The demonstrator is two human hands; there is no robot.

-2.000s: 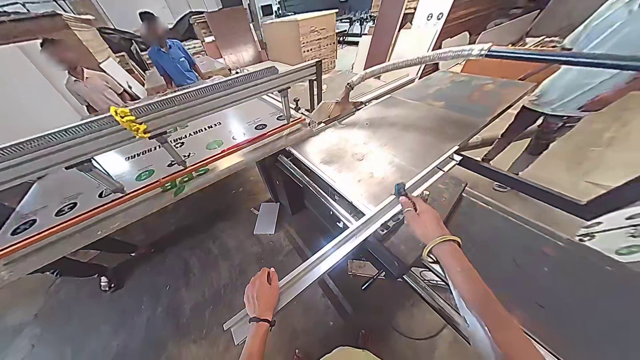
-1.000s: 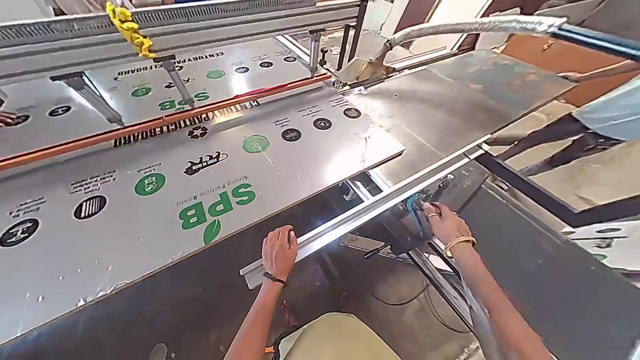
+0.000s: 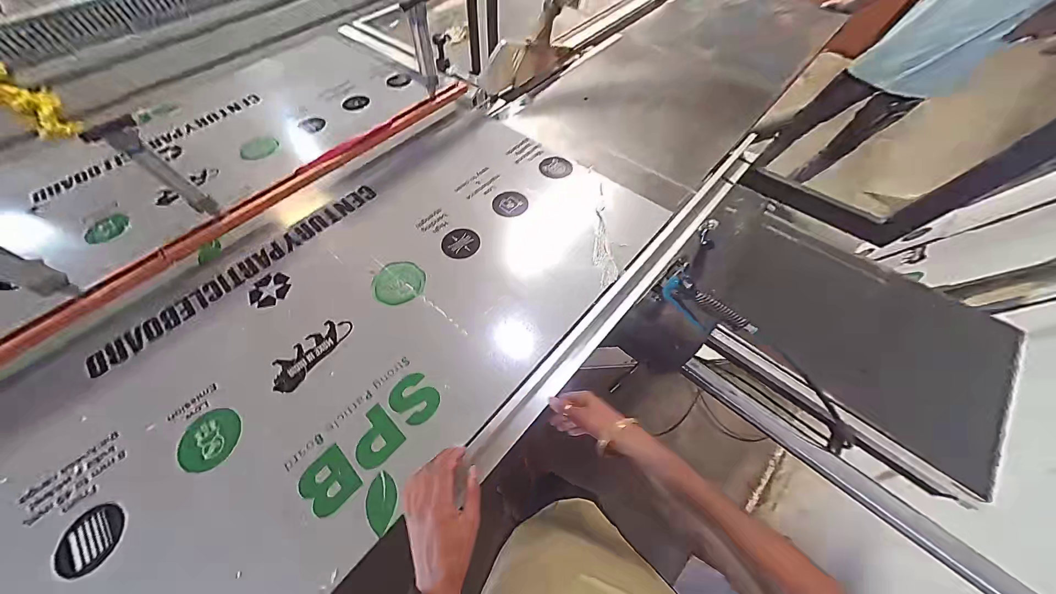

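A large printed particleboard panel (image 3: 462,305) lies across the saw table, its near edge along a long metal fence rail (image 3: 610,322). At the rail's near end, my left hand (image 3: 441,503) rests with its fingers over the rail and the board's edge; how firmly it grips is hidden. My right hand (image 3: 582,415), with a bangle at the wrist, is beside the rail's near side, fingers curled; whether it touches the rail or holds anything cannot be told. Further along the rail sits a blue-handled clamp or fitting (image 3: 681,293) with a coiled black cable.
A metal beam with struts (image 3: 169,169) and an orange-red strip (image 3: 247,219) cross the board at the left. Beyond is the bare metal tabletop (image 3: 693,91). A person in a light blue shirt (image 3: 949,49) stands at the far right, behind a dark frame (image 3: 833,214). Cables hang below.
The board has come toward me and now reaches the rail. My right hand has left the blue fitting and moved down the rail toward my left hand. The view has moved closer.
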